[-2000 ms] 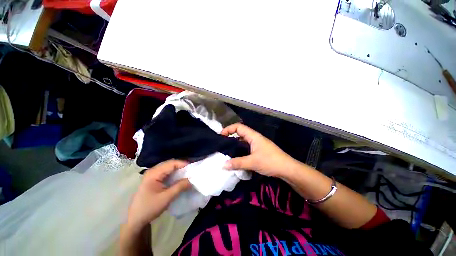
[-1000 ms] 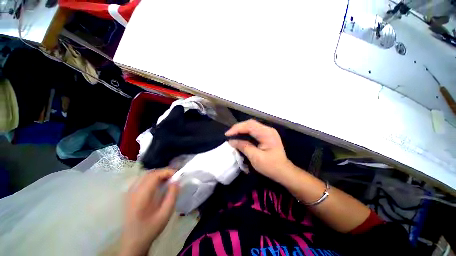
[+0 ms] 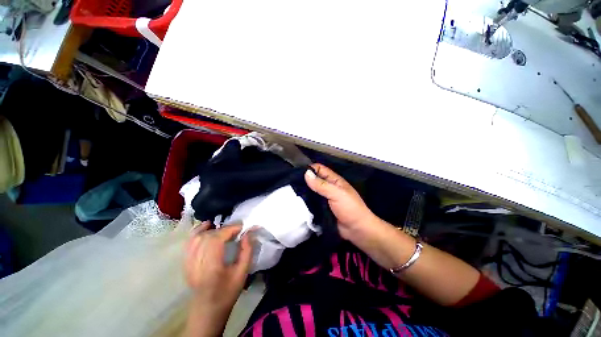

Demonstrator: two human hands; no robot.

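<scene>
The black fabric [image 3: 240,178] lies bunched in front of me, below the table edge. The white fabric [image 3: 280,214] sits against it on the near side. My right hand [image 3: 339,197] pinches the black fabric at its right end between thumb and fingers. My left hand [image 3: 217,260] is at the lower left edge of the white fabric, with thumb and fingers on it; the exact hold is partly hidden. The far part of the fabric rests over the red bin [image 3: 172,164] under the table edge.
The white table [image 3: 296,72] spans the top, with the sewing machine plate [image 3: 514,79] and a wooden-handled awl [image 3: 585,122] at right. A red basket [image 3: 125,25] is at upper left. Cream tulle [image 3: 85,283] lies lower left. Dark cables [image 3: 511,257] hang at right.
The white fabric shows more spread out beside the black. My left hand has shifted up and right since one second ago. My right hand keeps hold of the black fabric's right end.
</scene>
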